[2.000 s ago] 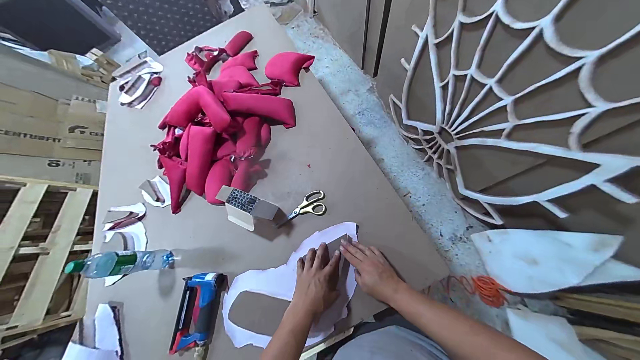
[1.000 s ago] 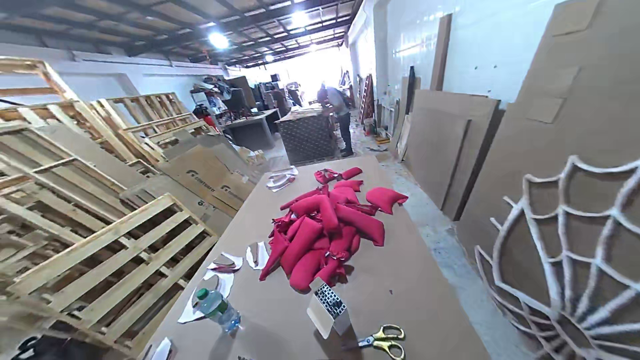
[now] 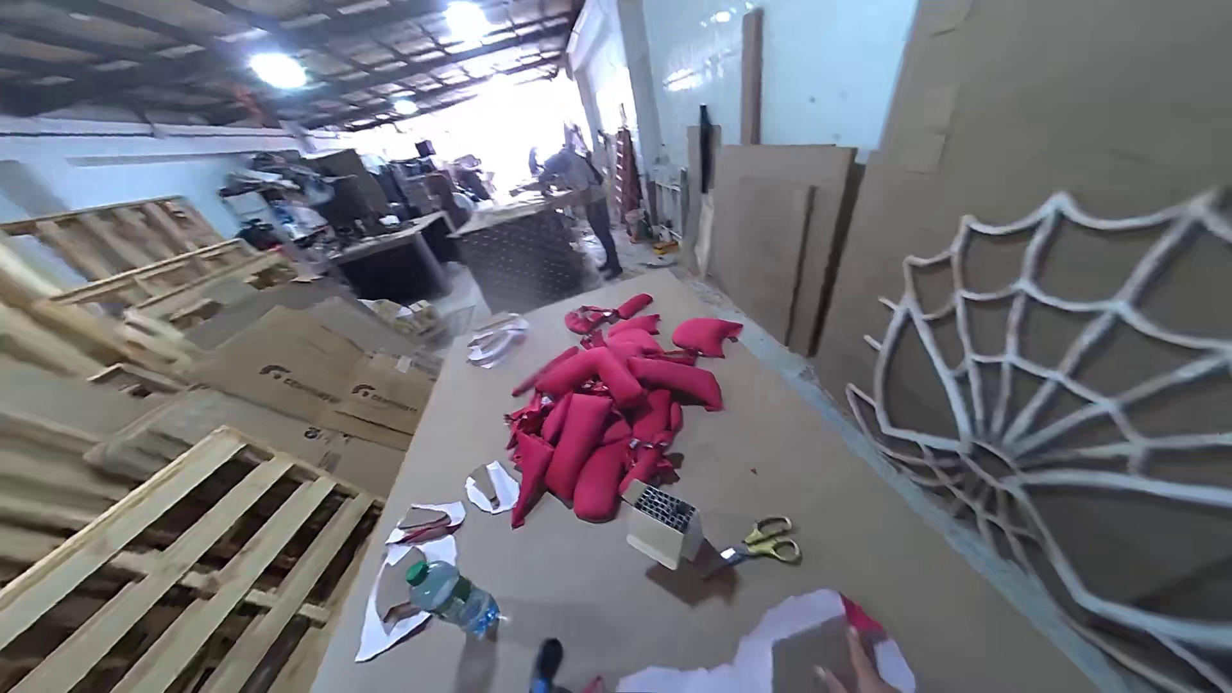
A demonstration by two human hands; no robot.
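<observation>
Fingers of what looks like my right hand (image 3: 857, 669) rest at the bottom edge, on a brown board piece (image 3: 813, 654) with a white padding border (image 3: 799, 611). Red fabric (image 3: 859, 616) shows at its upper right corner. Most of that hand is cut off, so its grip is unclear; my left hand is out of view. Above the piece lie scissors with yellow handles (image 3: 773, 541), beside an opened small box of staples (image 3: 664, 525). A heap of red fabric-covered padded pieces (image 3: 602, 423) covers the table's middle. The dark tip of a tool (image 3: 547, 659) shows at the bottom.
A plastic bottle with a green cap (image 3: 452, 597) stands at the table's left, near white-edged cut pieces (image 3: 493, 487). Wooden pallets (image 3: 192, 577) and cardboard (image 3: 308, 375) lie left. A web-shaped frame (image 3: 1020, 289) leans right. Another person (image 3: 582, 183) stands at a far table.
The view has tilted up from the tabletop into the workshop. Both hands on the white-edged piece showed two seconds ago; now only a few fingers show at the bottom edge.
</observation>
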